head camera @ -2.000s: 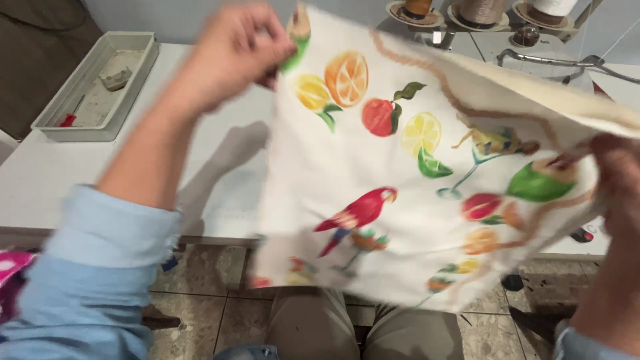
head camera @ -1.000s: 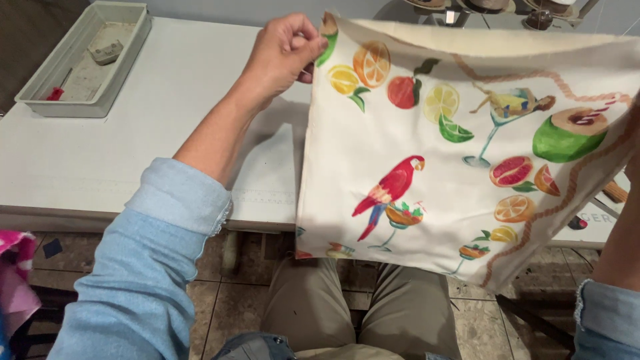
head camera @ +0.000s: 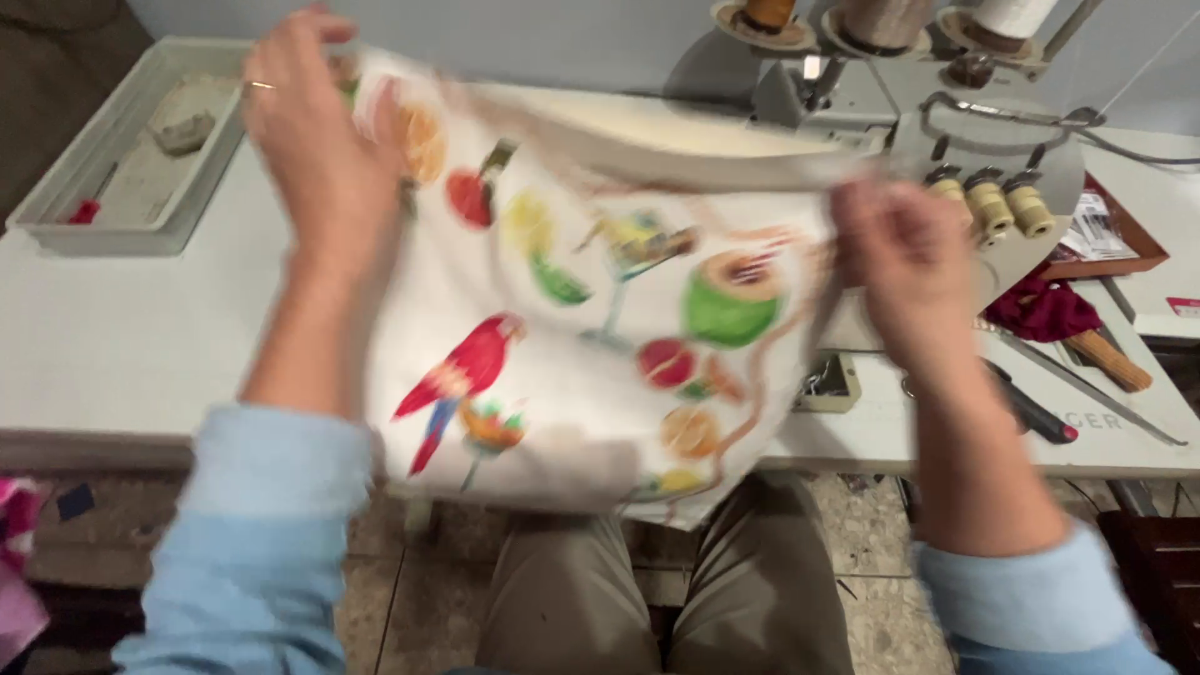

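Observation:
A white fabric piece (head camera: 581, 394), printed with a red parrot, fruit and cocktails, hangs between my hands above the front edge of the table and partly over my knees. My left hand (head camera: 323, 141) is at its upper left corner, with the fingertips partly hidden; a ring shows on one finger. At the upper right corner, my right hand (head camera: 905, 253) grips the cloth, blurred by motion. The top edge sags between the hands and shows a cream-coloured inner or back side.
A grey plastic tray (head camera: 178, 234) stands at the left of the white table (head camera: 141, 347). Behind and right is a sewing machine (head camera: 1022, 159) with thread cones. Tweezers (head camera: 1087, 389), a black-handled tool (head camera: 1027, 403) and dark red cloth (head camera: 1041, 309) lie at the right.
My right hand has come inward from the right edge of the view, and the fabric's top edge sags more than before. Both hands still hold the cloth.

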